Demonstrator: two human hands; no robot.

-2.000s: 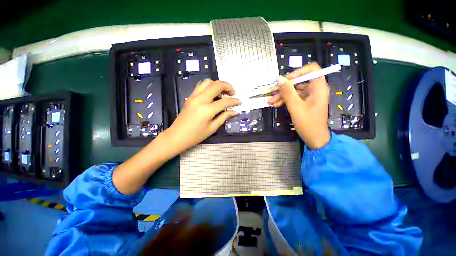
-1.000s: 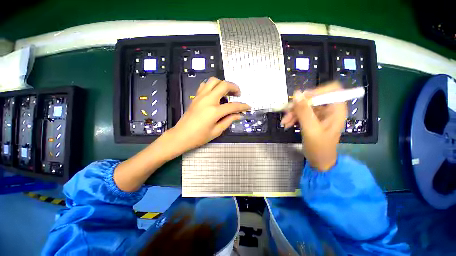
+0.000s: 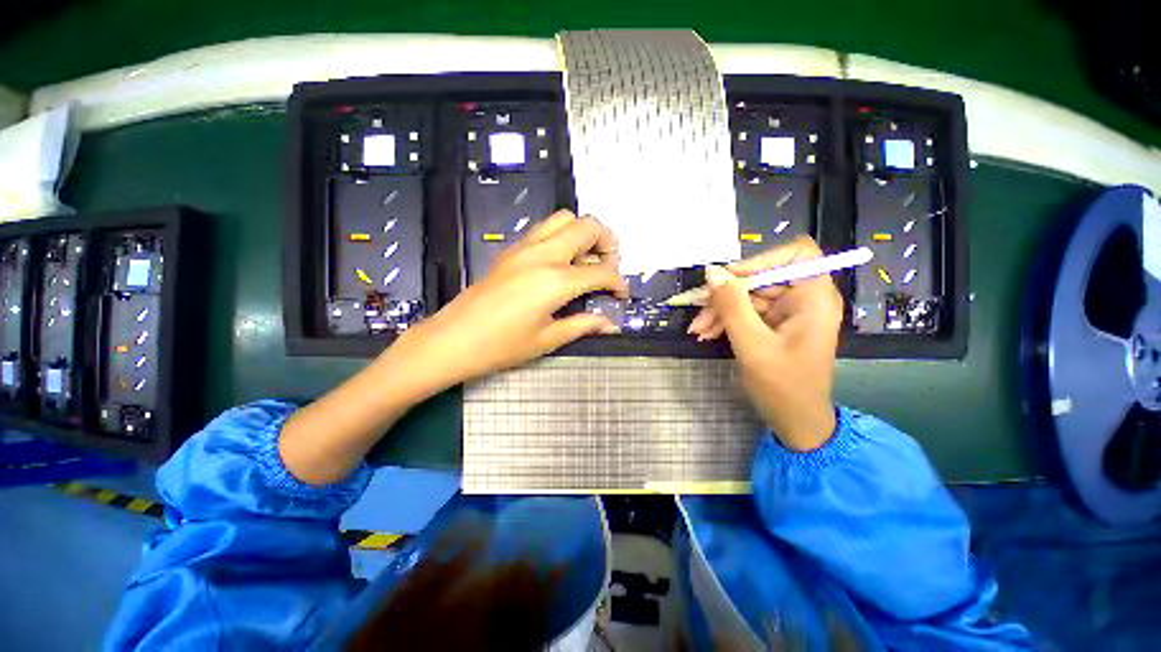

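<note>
A black foam tray (image 3: 306,229) holds five dark phone housings side by side. A gridded sheet (image 3: 649,127) drapes over its middle pocket and covers the upper part of the middle housing (image 3: 649,312). My right hand (image 3: 783,331) holds a slim white pen-like tool (image 3: 815,268), its fine tip at the lower part of that housing. My left hand (image 3: 535,293) lies over the tray left of the tip, fingers curled by the sheet's lower edge; whether its fingertips hold anything is hidden. A second gridded sheet (image 3: 598,433) lies flat before the tray.
A second foam tray (image 3: 189,331) with housings stands at the left. A large blue-grey reel (image 3: 1063,344) is at the right edge. A pale rail (image 3: 229,96) runs behind the tray. A crumpled whitish item (image 3: 45,166) lies far left.
My right hand has moved the tool from the draped sheet's lower edge down to the middle housing. My left hand's fingers have shifted slightly. The sheet's lower edge now sits higher over the housing.
</note>
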